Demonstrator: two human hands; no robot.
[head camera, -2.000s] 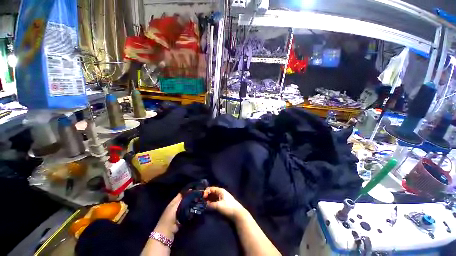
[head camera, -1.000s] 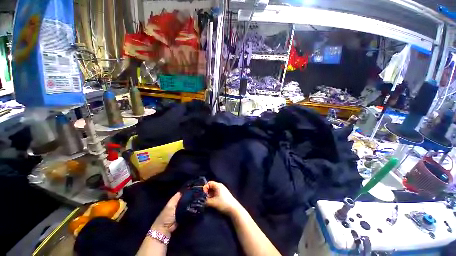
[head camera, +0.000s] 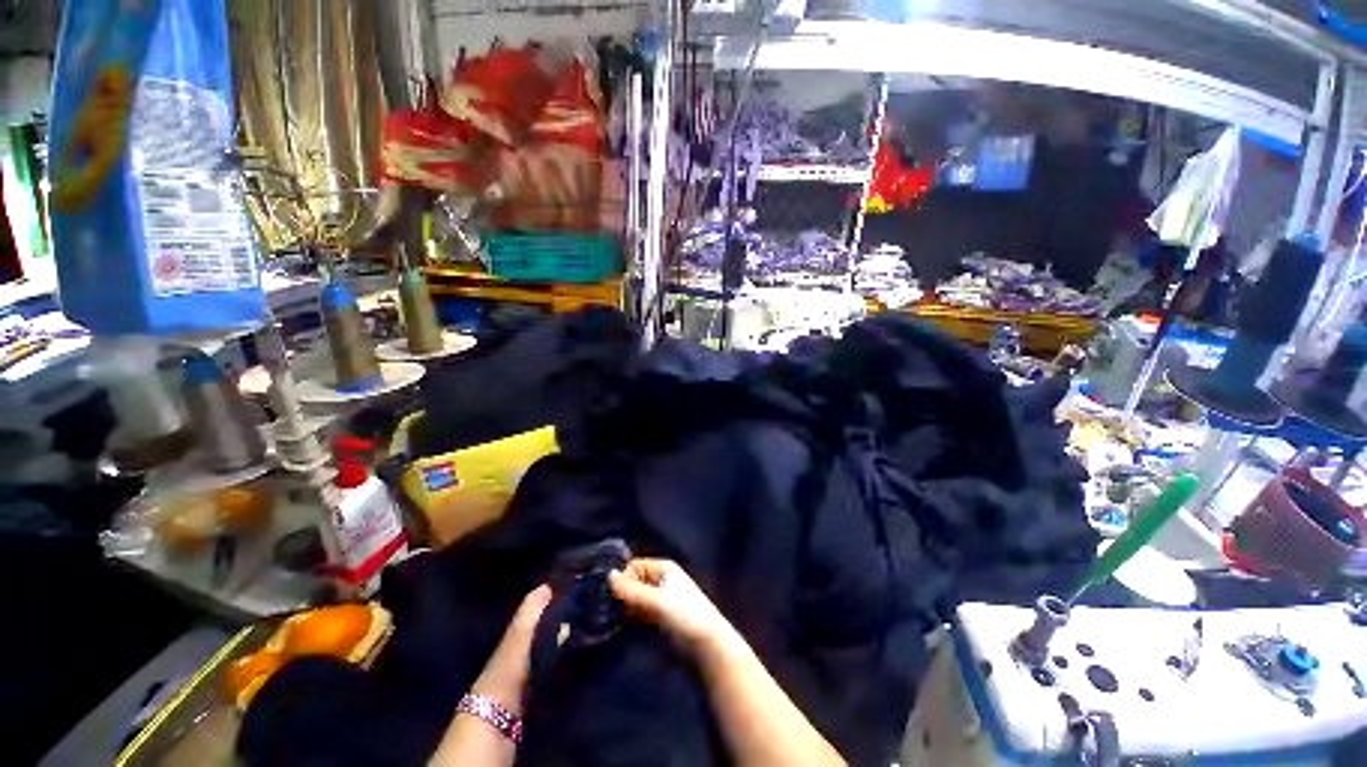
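Observation:
A small bunched dark cloth piece (head camera: 589, 596) with pale glints is held between my two hands, just above the large dark cloth heap (head camera: 750, 480). My left hand (head camera: 525, 637) holds it from the left, its fingers partly hidden by the cloth. My right hand (head camera: 660, 595) pinches its upper right edge between thumb and fingers. The piece is too dark to make out its exact shape.
The white sewing machine head (head camera: 1154, 674) is at lower right, with a green handle (head camera: 1142, 528) upright beside it. A yellow packet (head camera: 487, 483), a red-and-white bottle (head camera: 364, 525), orange items (head camera: 315, 641) and thread cones (head camera: 352, 342) are on the left.
The small dark piece has been turned and bunched differently between my hands. Both hands stay in nearly the same place, and the view has shifted slightly.

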